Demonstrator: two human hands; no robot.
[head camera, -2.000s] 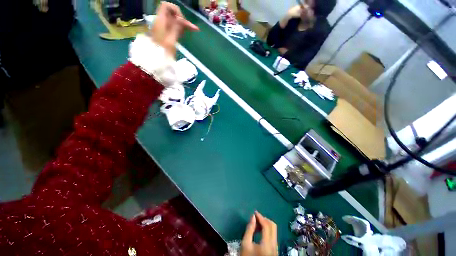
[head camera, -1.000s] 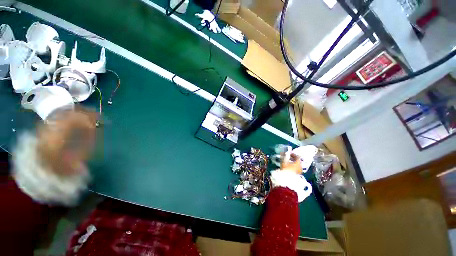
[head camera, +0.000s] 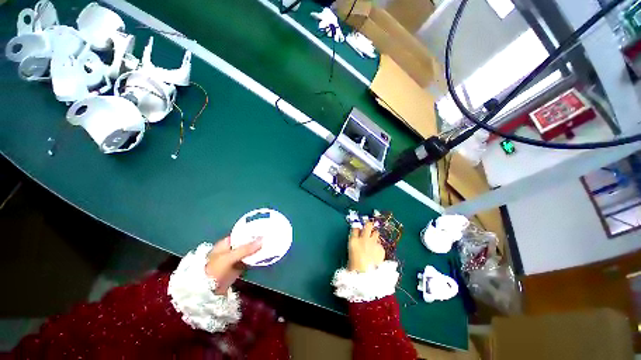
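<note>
My left hand (head camera: 228, 261) holds a round white plastic housing (head camera: 270, 232) over the bench's front edge, thumb on its face; the disc has dark slots near its rim. My right hand (head camera: 365, 247) is on the motor pile (head camera: 389, 228), a tangle of silvery cans and red-brown wires. Its fingertips are at small silvery and white parts at the pile's left side; whether they grip one cannot be told. The hand covers part of the pile.
A grey screw feeder (head camera: 362, 144) stands mid-bench, with the black electric screwdriver (head camera: 411, 163) slanting over it. White housings with wires (head camera: 105, 123) cluster at the left. Loose white shells (head camera: 439, 285) and a plastic bag (head camera: 488, 271) lie right. The conveyor belt (head camera: 239, 42) runs behind.
My left hand has moved from the white cluster toward the middle and now holds the white disc. My right hand has moved left from the white shells to the motor pile. The view has shifted.
</note>
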